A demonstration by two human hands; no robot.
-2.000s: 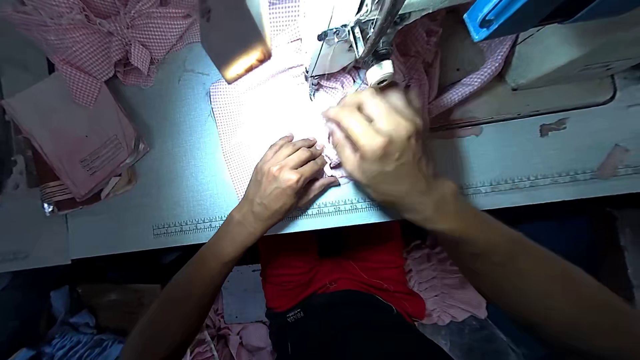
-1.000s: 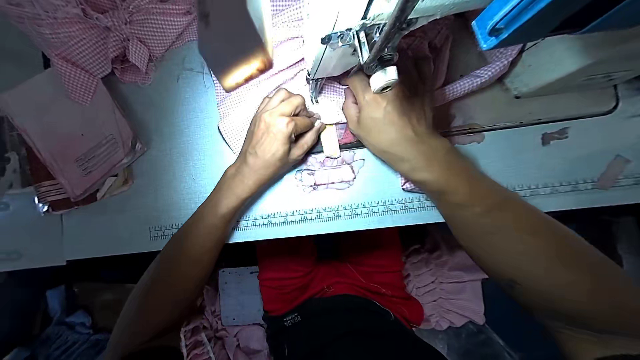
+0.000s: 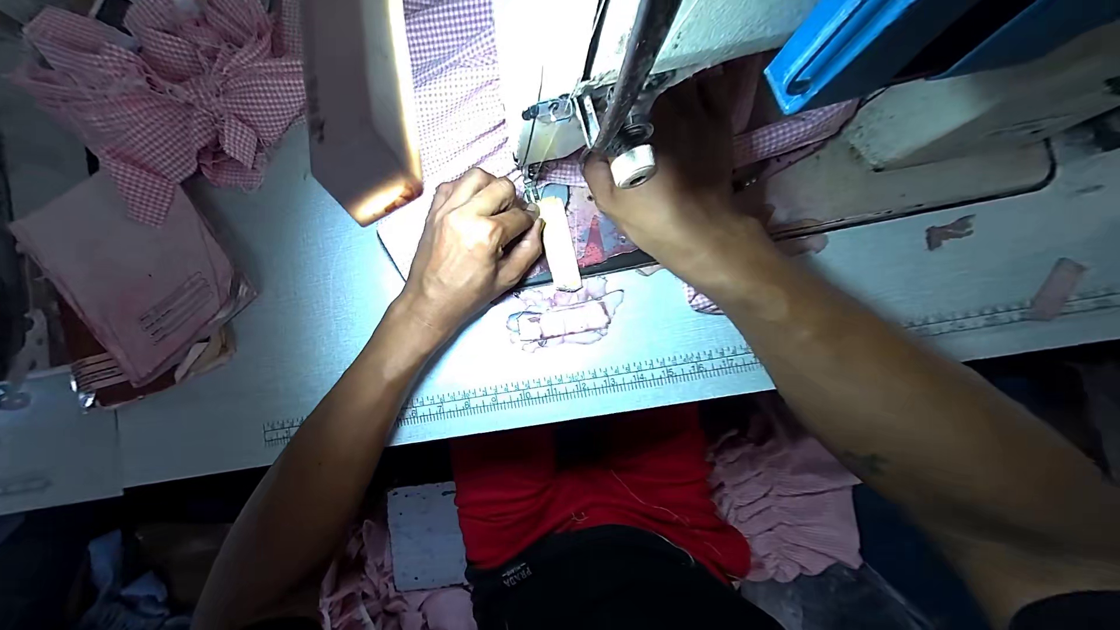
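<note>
Pink gingham fabric (image 3: 455,87) lies under the head of a sewing machine (image 3: 547,109), brightly lit near the needle. My left hand (image 3: 481,232) pinches the fabric's edge just left of the presser foot (image 3: 530,179), fingers curled together. To the right of the needle, my right hand (image 3: 665,201) reaches behind a white round knob (image 3: 633,166); its fingertips are mostly hidden, so its hold cannot be told. Between the hands a pale strip (image 3: 561,245) lies over the machine bed. A taped patch (image 3: 567,322) is stuck on the table in front.
A ruler scale (image 3: 569,385) runs along the table's front edge. Gathered gingham pieces (image 3: 201,96) and a worn pink booklet (image 3: 131,280) lie at left. A grey lamp housing (image 3: 359,114) hangs left of the needle, and a blue object (image 3: 840,52) is at upper right.
Two seconds ago both hands were nearer the table's front edge over the fabric. They have moved up to the needle, and the fabric has shifted away, uncovering the taped patch.
</note>
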